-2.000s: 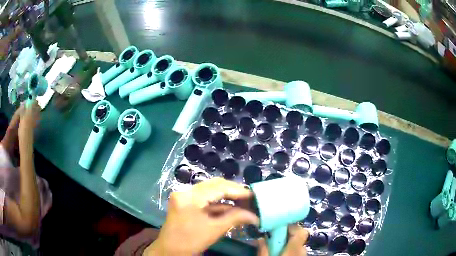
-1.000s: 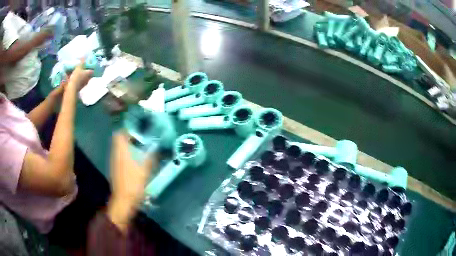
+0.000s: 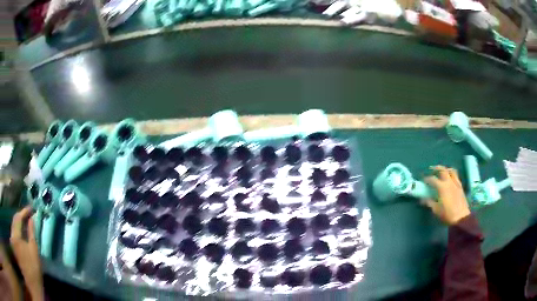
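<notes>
A teal handheld body with a ringed open head [image 3: 395, 181] lies on its side right of the tray. My right hand [image 3: 448, 197], in a dark maroon sleeve, has its fingers around the handle's end. My left hand is not in view. The clear shiny blister tray [image 3: 366, 235] holds rows of dark round caps [image 3: 242, 224] and glares strongly. Two teal bodies [image 3: 225, 124] lie behind it along the rail. At left, several teal units with dark round centres [image 3: 125, 133] lie in a row, with more in front [image 3: 70, 201].
Another person's hand [image 3: 25, 238] is at the far-left units. At right are loose teal bodies [image 3: 458, 127], one beside a white paper sheet [image 3: 523, 170]. A pale edge rail [image 3: 388, 122] borders the dark green conveyor [image 3: 265, 76]. Teal parts [image 3: 206, 7] are heaped beyond.
The view has swung right. The hand with a blurred teal unit at left is gone from there. My right hand now grasps another body at right. More units stand grouped at front left.
</notes>
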